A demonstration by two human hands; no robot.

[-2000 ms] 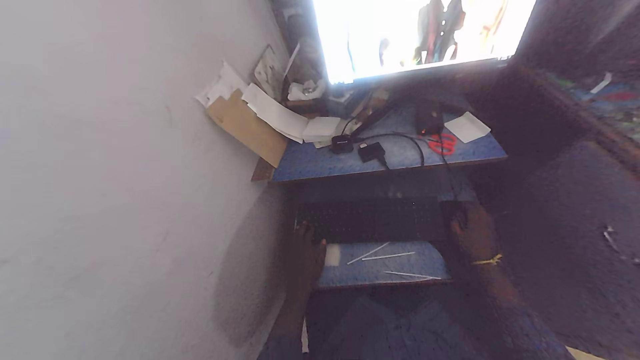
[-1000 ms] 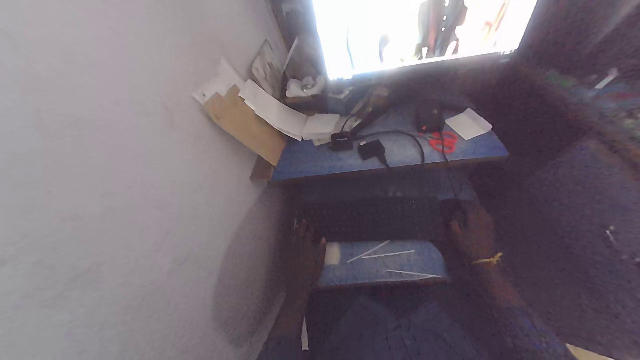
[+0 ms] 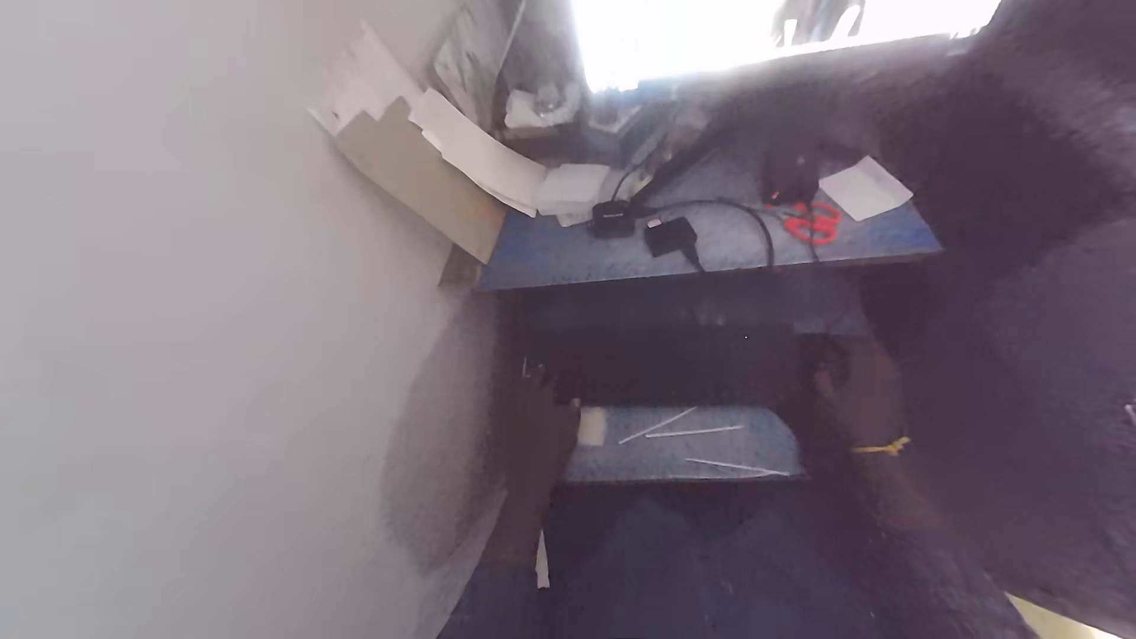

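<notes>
My left hand (image 3: 540, 424) rests at the left end of a dark keyboard (image 3: 674, 364) on a blue pull-out tray (image 3: 621, 463), its fingers low over the keys. At the keyboard's right, my right hand (image 3: 856, 390), with a yellow band at the wrist, lies on a dark object that looks like a computer mouse (image 3: 825, 355); shadow hides its shape and the fingertips. Thin white sticks (image 3: 694, 432) lie on the tray in front of the keyboard. A small pale square (image 3: 591, 427) is beside my left hand.
Above the tray, a blue desk shelf (image 3: 568, 260) holds black adapters (image 3: 672, 237) with cables, red-handled scissors (image 3: 813, 223), a white paper (image 3: 865, 188) and stacked papers and cardboard (image 3: 426, 177). A bright screen (image 3: 754, 31) stands behind. A pale wall (image 3: 222, 311) borders the left side.
</notes>
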